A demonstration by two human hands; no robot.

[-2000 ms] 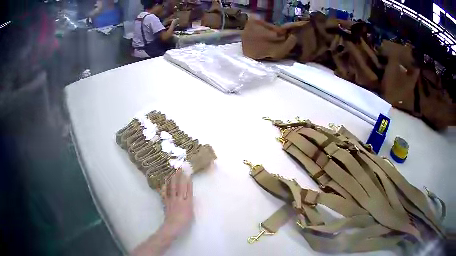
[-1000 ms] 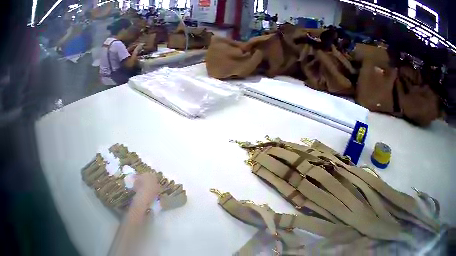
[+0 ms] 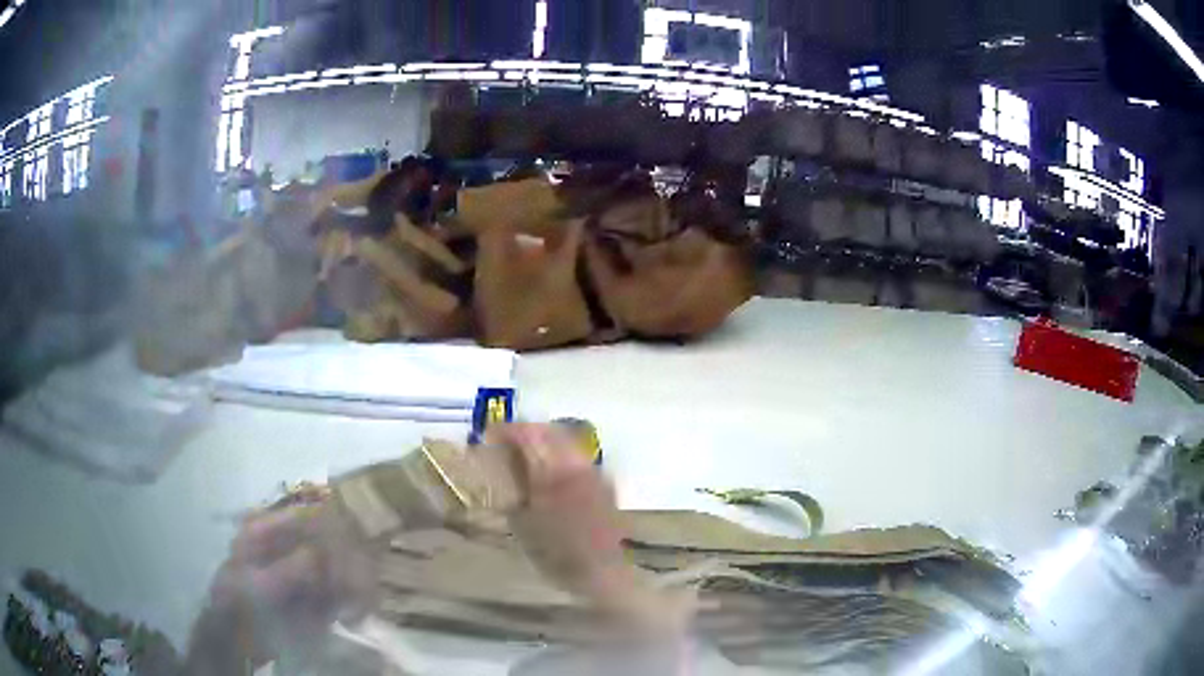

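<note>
Khaki webbing shoulder straps (image 3: 819,568) lie in a long pile across the front of the table. My right hand (image 3: 568,508) is blurred over the pile's middle, its fingers closed on a raised strap (image 3: 462,478) with a thin gold-coloured edge. My left hand (image 3: 284,568) is strongly blurred at the pile's left end, low in the picture; its fingers and whether it grips a strap cannot be told. A curved strap end (image 3: 792,502) with a small gold hook sticks up behind the pile.
A blue box (image 3: 493,412) and a yellow round item (image 3: 578,437), partly hidden by my right hand, stand behind the straps. White sheets (image 3: 357,376) and brown bags (image 3: 535,284) lie farther back. A red crate (image 3: 1076,361) and a dark tangled pile (image 3: 1149,502) are at the right.
The view has swung right and up. My hand has left the rolled bundles; both hands are now at the strap pile, and a strap is raised at my right hand.
</note>
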